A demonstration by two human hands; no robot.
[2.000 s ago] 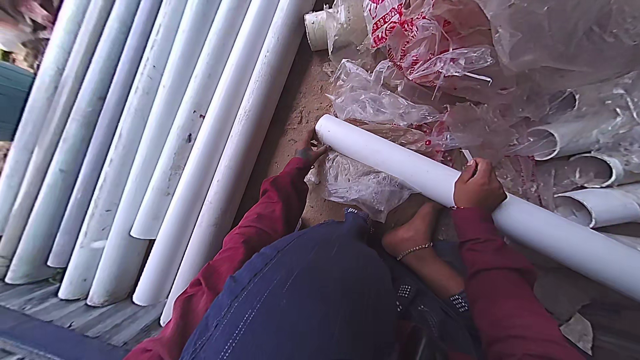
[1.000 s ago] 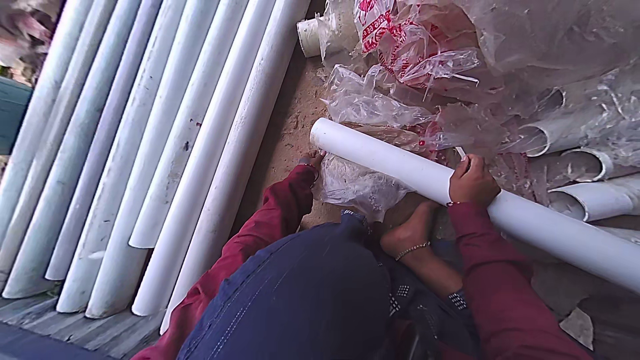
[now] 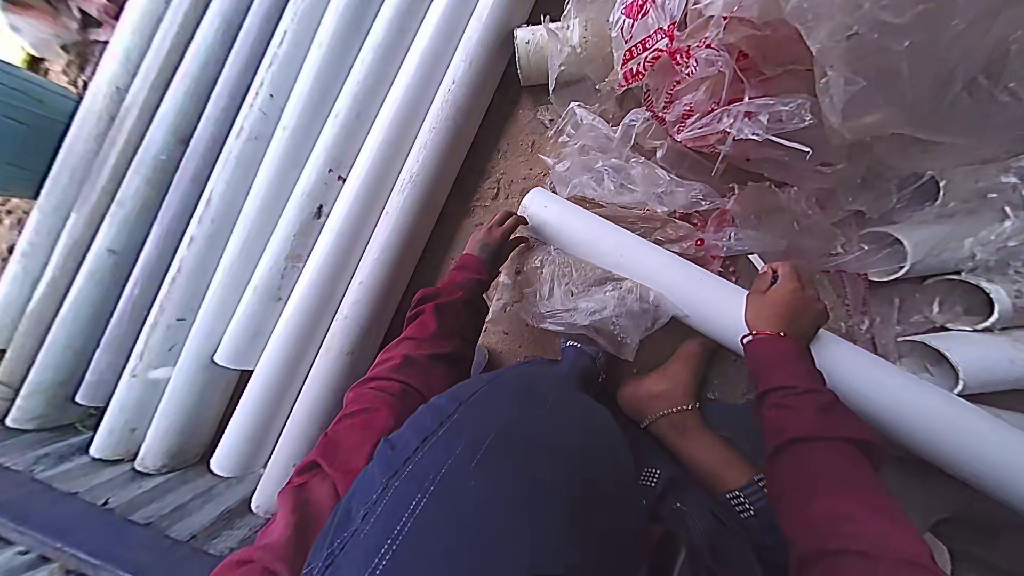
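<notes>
A long white plastic pipe [image 3: 640, 248] slants from the middle of the view down to the right edge. At its near-left end, my left hand [image 3: 498, 238] has its fingertips against or just beside the rim; how firmly it touches is unclear. My right hand [image 3: 786, 304] is closed around a small, thin white-tipped tool [image 3: 756, 262] and rests on top of the pipe further along. Most of that tool is hidden in the fist. Crumpled clear plastic film [image 3: 588, 292] lies under and beside the pipe, close to my left hand.
Several white pipes [image 3: 320, 200] lean side by side at left over a slatted surface [image 3: 152, 496]. Red-printed plastic bags [image 3: 688, 72] lie at the top. More open pipe ends [image 3: 972, 360] lie at right, partly under film. My bare foot [image 3: 668, 384] is just below the pipe.
My left hand, earlier at the pipe's end and partly behind it, now shows more fully beside the rim. My right hand stays on the pipe.
</notes>
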